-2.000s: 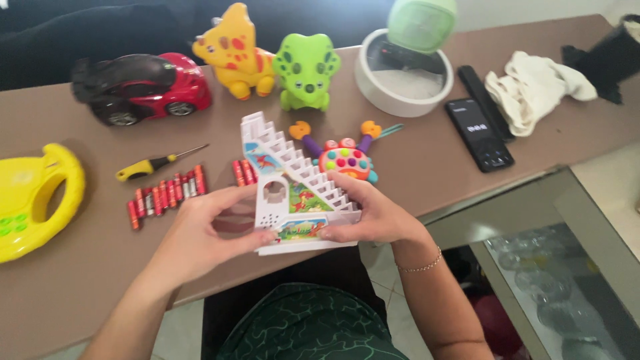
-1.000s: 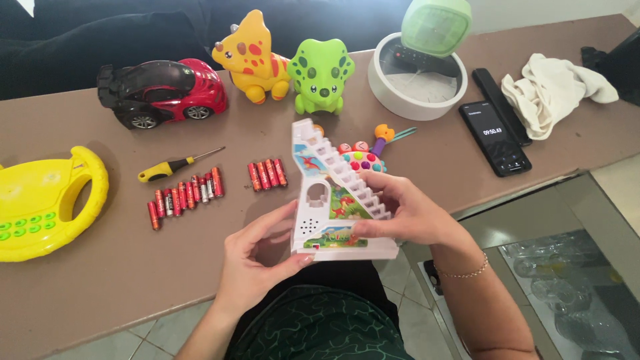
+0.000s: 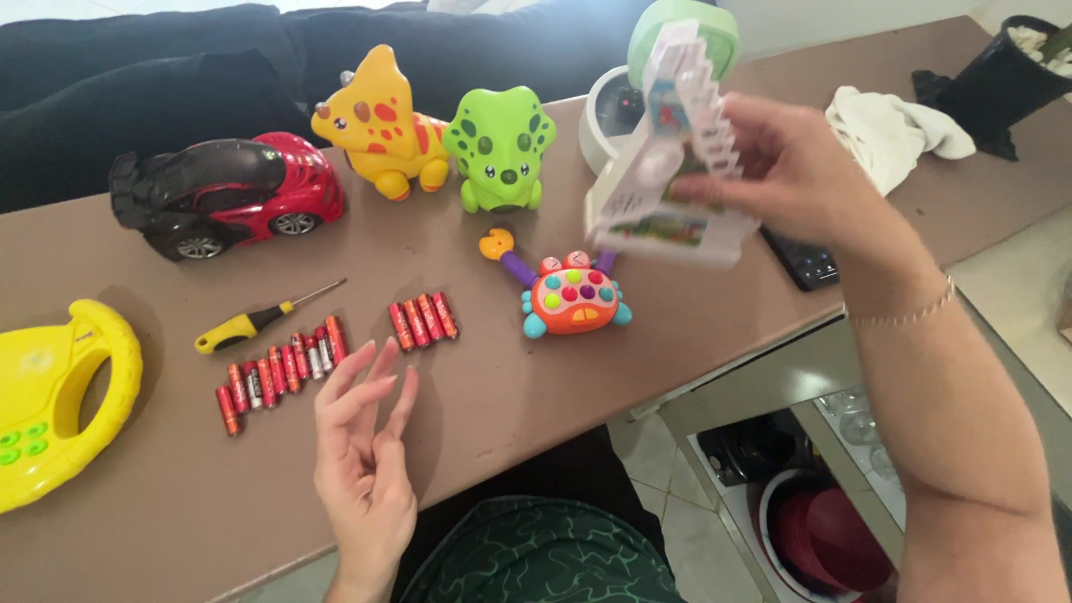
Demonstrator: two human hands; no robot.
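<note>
My right hand [image 3: 779, 172] grips a white plastic toy staircase [image 3: 620, 209] by its stepped side, raised and blurred in front of a round white container with a green lid [image 3: 720, 42]. My left hand [image 3: 368, 452] is empty, fingers spread, over the table's front edge. Beyond its fingertips lie a row of several red batteries [image 3: 276, 374] and a smaller group of batteries [image 3: 424, 321]. A yellow-and-black screwdriver [image 3: 251, 325] rests behind the longer row. An orange crab toy [image 3: 576, 297] with coloured buttons lies below the staircase, one purple arm partly hidden.
A red-and-black toy car [image 3: 230, 193], a yellow giraffe-like toy [image 3: 381, 130] and a green dinosaur toy [image 3: 502, 151] stand along the back. A yellow toy steering wheel [image 3: 126, 352] is at left. At right are a phone [image 3: 804, 264], a white cloth [image 3: 896, 138] and a dark plant pot [image 3: 1005, 79].
My left hand has let go of the toy staircase. My right hand has lifted it away from my body, toward the round container, uncovering the crab toy.
</note>
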